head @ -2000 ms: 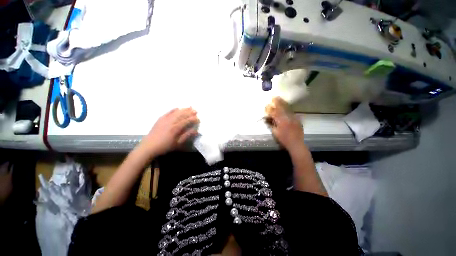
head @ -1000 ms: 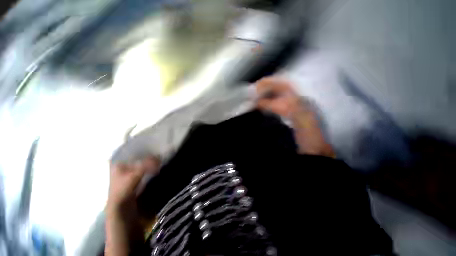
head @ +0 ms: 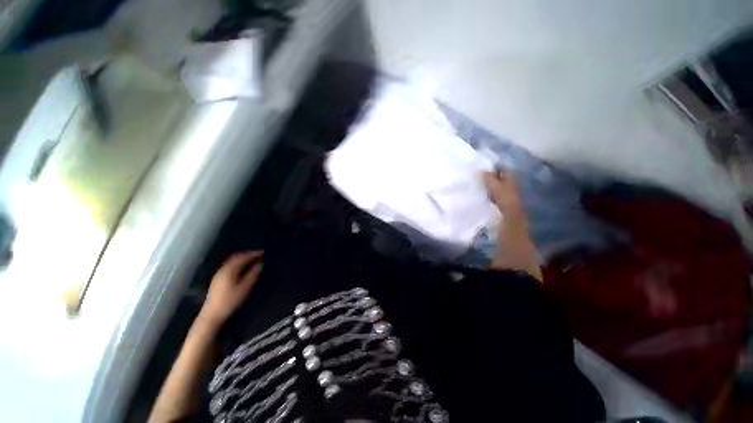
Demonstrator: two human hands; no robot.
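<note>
A layered pile of white cloth (head: 413, 169) lies right of centre, below the table beside the wall. My right hand (head: 508, 206) is at the pile's right edge, with its fingertips closed on the white cloth there. Whether it grips one layer or several cannot be told. My left hand (head: 233, 285) is over my dark clothing at the table's front edge, with loosely bent fingers and nothing visible in it.
The white machine table (head: 194, 206) runs diagonally at left, blurred and partly washed out. A small white piece (head: 224, 70) lies near its edge. Blue-grey cloth (head: 570, 206) lies behind my right hand, and dark red cloth (head: 660, 289) lies at far right.
The view has swung right, from the machine to the cloth pile. The pale cloth stretched between both hands a second ago is no longer between them. My left hand has let go.
</note>
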